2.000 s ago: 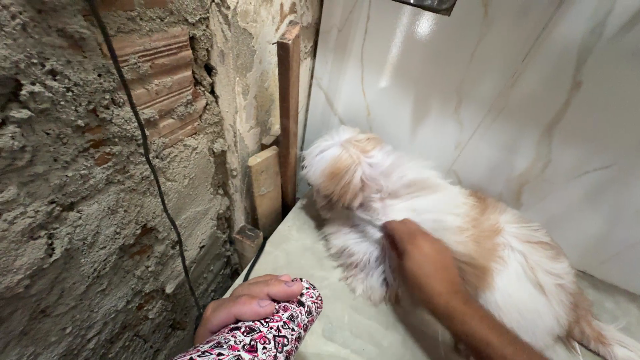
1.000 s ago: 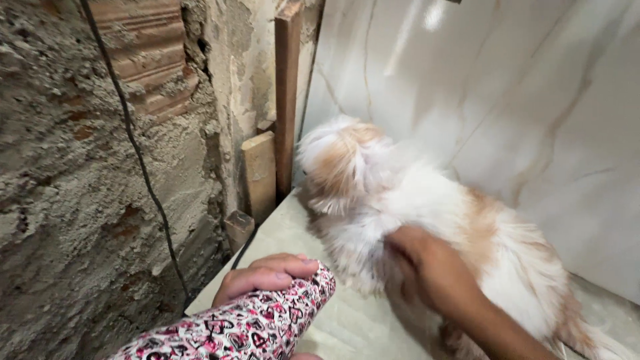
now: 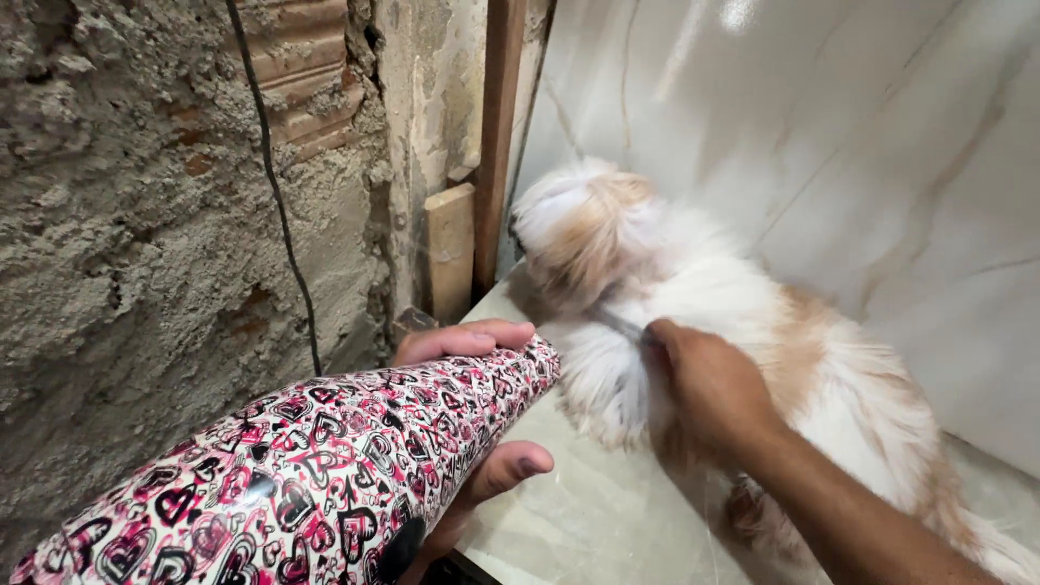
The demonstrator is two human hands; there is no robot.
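Observation:
A tapered, glossy hand-held dryer (image 3: 325, 455) with a pink, black and white heart pattern runs up from the lower left. My left hand (image 3: 479, 406) grips it near its narrow end, fingers over the top, thumb below. That end points at the neck and shoulder of a white and tan long-haired dog (image 3: 715, 284), whose fur is spread out there. My right hand (image 3: 707, 382) holds a thin grey tool (image 3: 617, 323), probably a metal comb, against the shoulder fur; its working edge is partly hidden. The dog faces the corner, its face mostly out of sight.
On the left is a rough wall (image 3: 146, 284) of mortar and exposed brick, with a black cable (image 3: 276, 179) hanging along it. A wooden post (image 3: 497, 122) and a short board (image 3: 451, 252) stand in the corner. Marble-look panelling (image 3: 853, 122) rises behind the pale tabletop (image 3: 593, 504).
The dryer now reaches further into view, with more of its body and my left thumb visible. My right hand stays at the dog's shoulder, and the grey tool shows more clearly there.

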